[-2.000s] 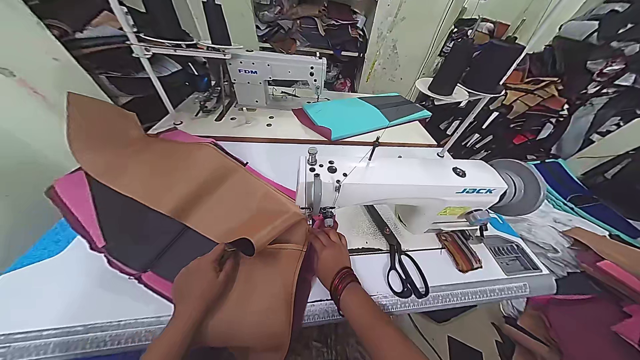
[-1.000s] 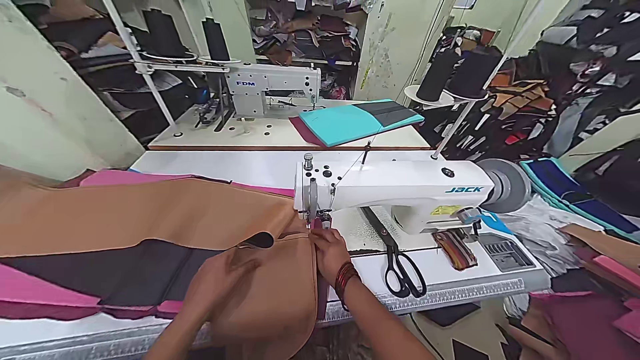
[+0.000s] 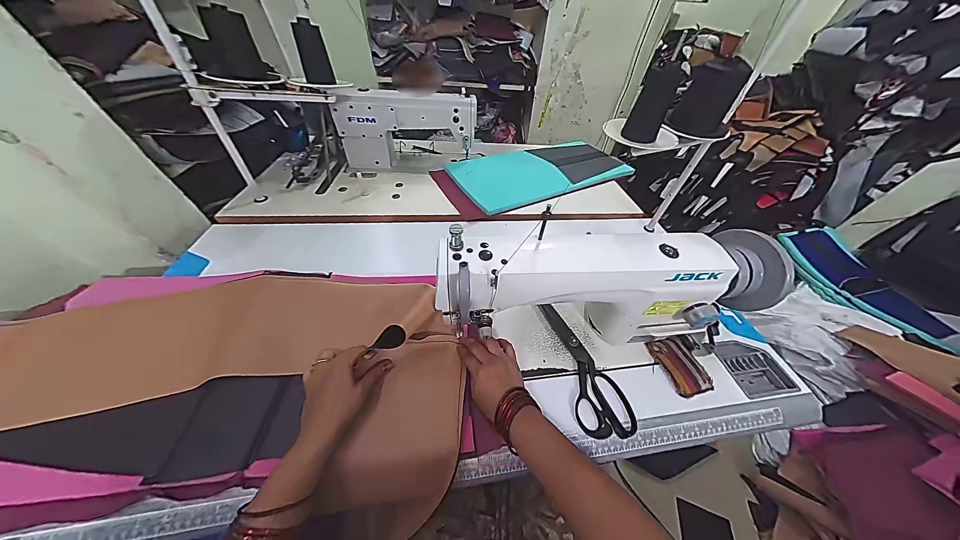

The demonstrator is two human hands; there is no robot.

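Observation:
A white Jack sewing machine (image 3: pixel 600 266) stands on the table, its needle area over the edge of a tan fabric piece (image 3: pixel 225 322). Beneath the tan piece lie dark grey fabric (image 3: pixel 232 420) and pink fabric (image 3: pixel 67 484). My left hand (image 3: pixel 341 390) grips the tan piece beside a folded-up edge with a dark underside. My right hand (image 3: pixel 491 371) rests with its fingertips on the fabric edge, close to the presser foot (image 3: pixel 484 324). Black-handled scissors (image 3: pixel 589 375) lie on the machine bed to the right of my right hand.
A striped cloth bundle (image 3: pixel 680 366) lies by the machine's base. Turquoise and grey panels (image 3: pixel 525 176) lie on the table behind, beside an FDM sewing machine (image 3: pixel 397 127). Thread cones (image 3: pixel 652 101) stand at the back right. Fabric pieces (image 3: pixel 870 465) are heaped at the right.
The tan fabric's far end, raised at the left two seconds ago, now lies flatter and stretches left over the table. Both hands remain near the needle area.

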